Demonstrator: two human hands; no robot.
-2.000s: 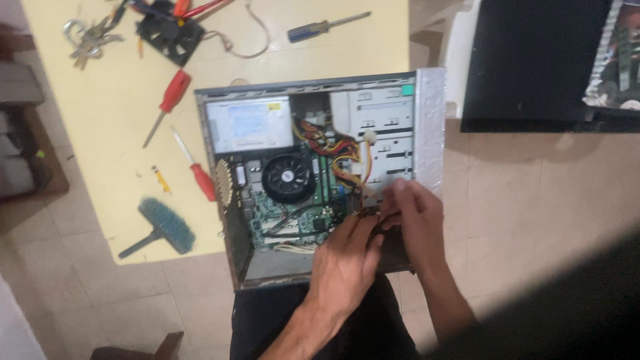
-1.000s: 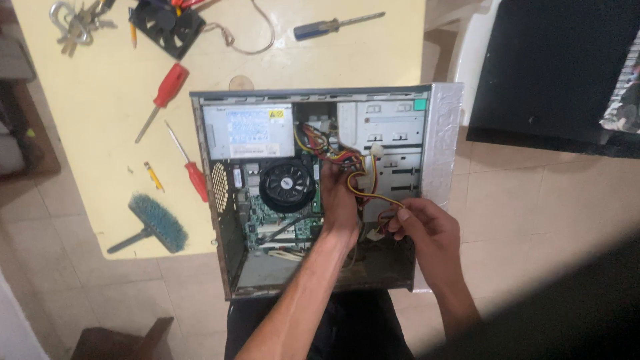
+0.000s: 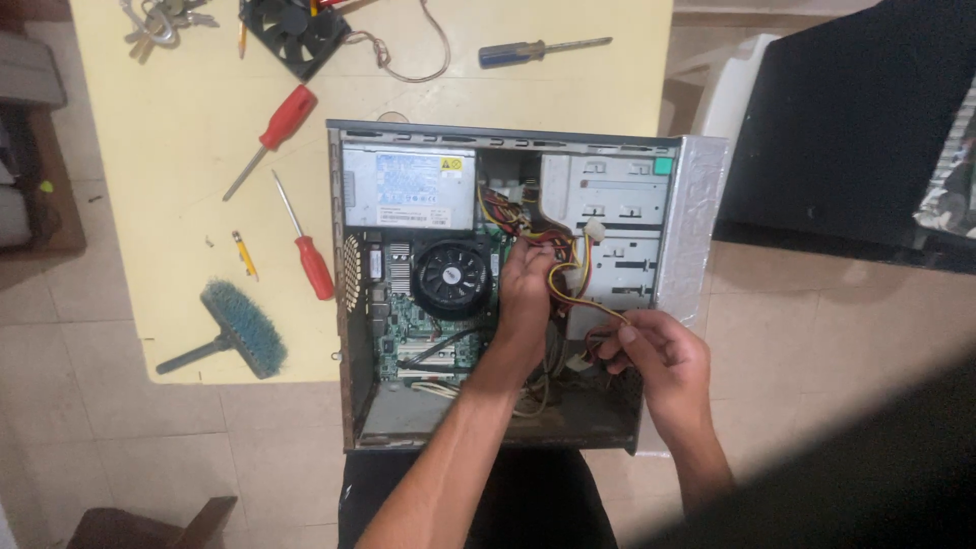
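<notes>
An open desktop computer case (image 3: 503,442) lies on its side at the table's edge, partly above my lap. My left hand (image 3: 526,282) reaches into it at the bundle of power cables (image 3: 507,213), right of the CPU cooler fan (image 3: 451,274); its fingertips are partly hidden among the wires. My right hand (image 3: 656,347) pinches a yellow, red and black power cable (image 3: 602,306) over the lower right of the case. A white connector (image 3: 579,362) hangs beside its fingers, another (image 3: 594,229) stands near the drive bay (image 3: 618,183). The power supply (image 3: 409,188) fills the upper left corner.
On the yellow table (image 3: 183,99) lie a loose case fan (image 3: 296,34), a blue-handled screwdriver (image 3: 512,54), two red-handled screwdrivers (image 3: 288,118) (image 3: 313,267), a short yellow pencil (image 3: 245,254), a teal-bristled brush (image 3: 244,328) and keys (image 3: 156,27). A black panel (image 3: 846,145) is at the right.
Two seconds ago both hands were close together over the lower right of the case. The left has since moved up into the cable bundle; the right now holds a cable stretched out from it.
</notes>
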